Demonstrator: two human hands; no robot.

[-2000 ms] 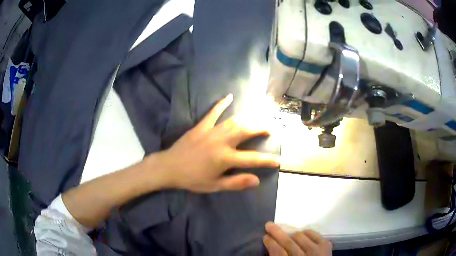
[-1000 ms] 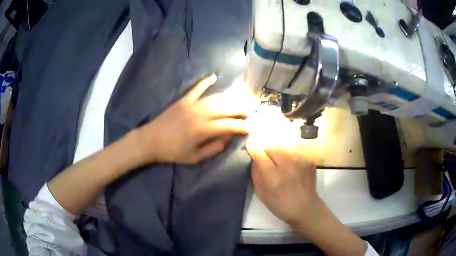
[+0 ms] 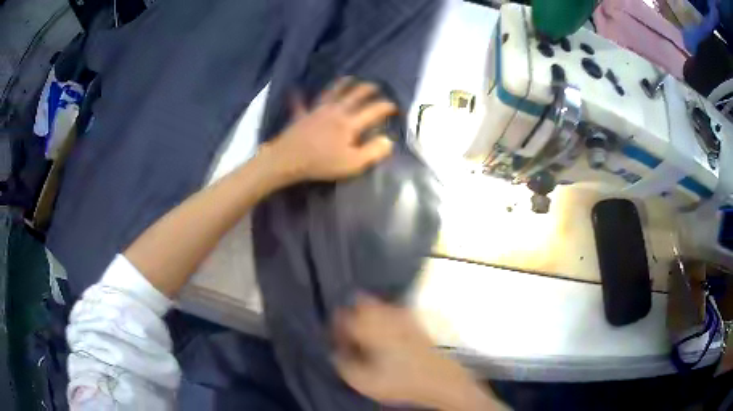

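Observation:
Dark grey cloth point(image 3: 386, 221) lies bunched and blurred left of the sewing machine point(image 3: 595, 112), away from the presser foot area. My left hand point(image 3: 337, 132) holds the upper part of the cloth with curled fingers. My right hand point(image 3: 390, 345), blurred, is on the lower part near the table's front edge; its fingertips are partly hidden in the cloth. The bed cover point(image 3: 514, 233) shows under bright glare.
More grey cloth point(image 3: 161, 120) spreads over the left side. A black oblong object point(image 3: 621, 261) lies right of the needle area. A green object point(image 3: 561, 16) is above the machine head. A blue-and-white packet point(image 3: 60, 108) is at far left. Purple thread point(image 3: 707, 333) hangs at right.
The cloth has moved left, off the needle area, and is bunched up. My left hand has moved up and curled; my right hand has moved down and left. The view has shifted, showing more of the machine.

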